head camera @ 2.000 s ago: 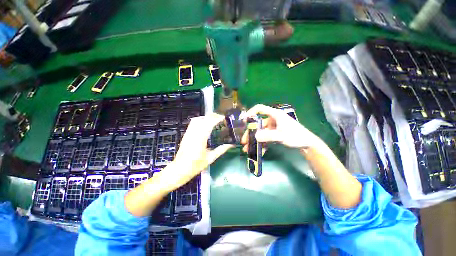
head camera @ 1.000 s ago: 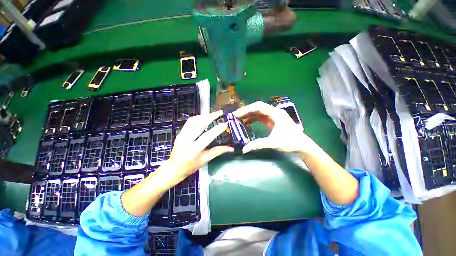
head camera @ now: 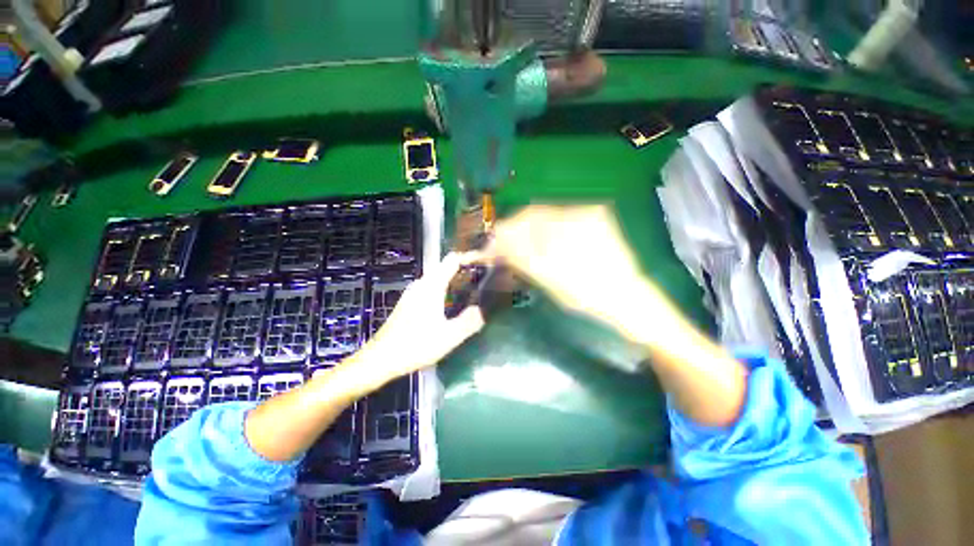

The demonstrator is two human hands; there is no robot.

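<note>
My left hand (head camera: 419, 325) is in front of the press, its thumb and fingers around a dark phone-sized part (head camera: 464, 288) at the brown press fixture (head camera: 470, 226). My right hand (head camera: 566, 261) is blurred, with its fingertips at the upper end of that part, just below the press tip. What its fingers grip cannot be told. The green bench press (head camera: 477, 123) stands above both hands. My hands hide most of the fixture and the part.
A black parts tray (head camera: 240, 331) lies left on a white liner. Several phone units lie behind it, one (head camera: 421, 159) beside the press and another (head camera: 646, 130) right of it. Black trays (head camera: 870, 203) with ragged white sheets (head camera: 737, 224) are stacked right.
The phone unit beside my right hand is no longer seen. My right hand has closed in to the part's upper end and blurred. The striped, shiny edge between my hands no longer shows.
</note>
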